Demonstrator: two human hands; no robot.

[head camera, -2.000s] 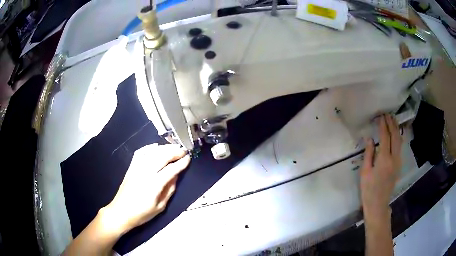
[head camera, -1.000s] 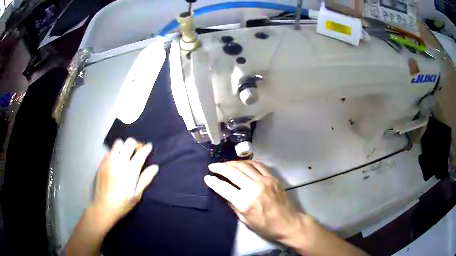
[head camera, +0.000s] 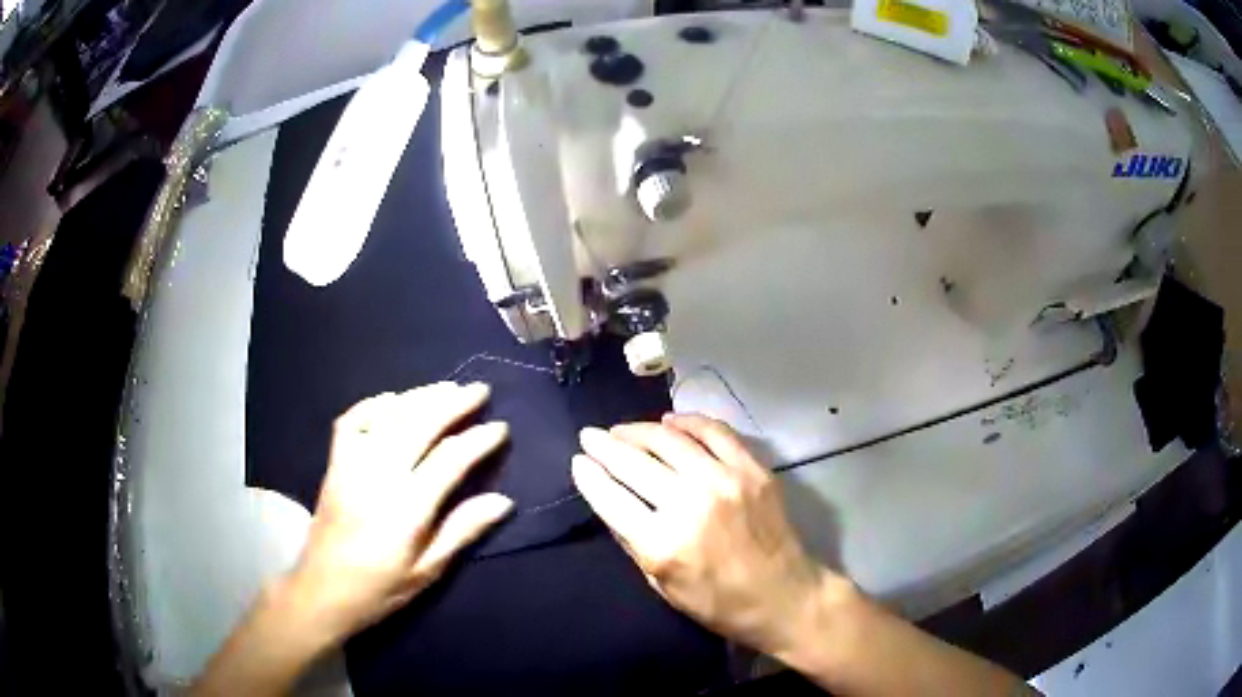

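The dark garment panel [head camera: 354, 327] lies flat on the table, under the machine head. A dark patch pocket [head camera: 531, 456] with pale lines along its edges lies on it, just in front of the presser foot [head camera: 569, 361]. My left hand [head camera: 402, 497] rests flat, fingers spread, on the panel and the pocket's left side. My right hand [head camera: 702, 524] rests with fingertips on the pocket's right side, near the foot. Neither hand grips the cloth. The needle is too small and dark to make out.
The white machine arm [head camera: 817, 204] spans the upper middle and right. A long white lamp [head camera: 357, 177] stands left of the head. A white box with a yellow label [head camera: 915, 25] and green-handled tools [head camera: 1096, 66] are at upper right. A black scrap [head camera: 1180, 361] lies far right.
The panel has turned and now spreads further behind the head at left. The pocket has moved up to the foot. My right hand came from the far right to the cloth; my left hand moved rightward.
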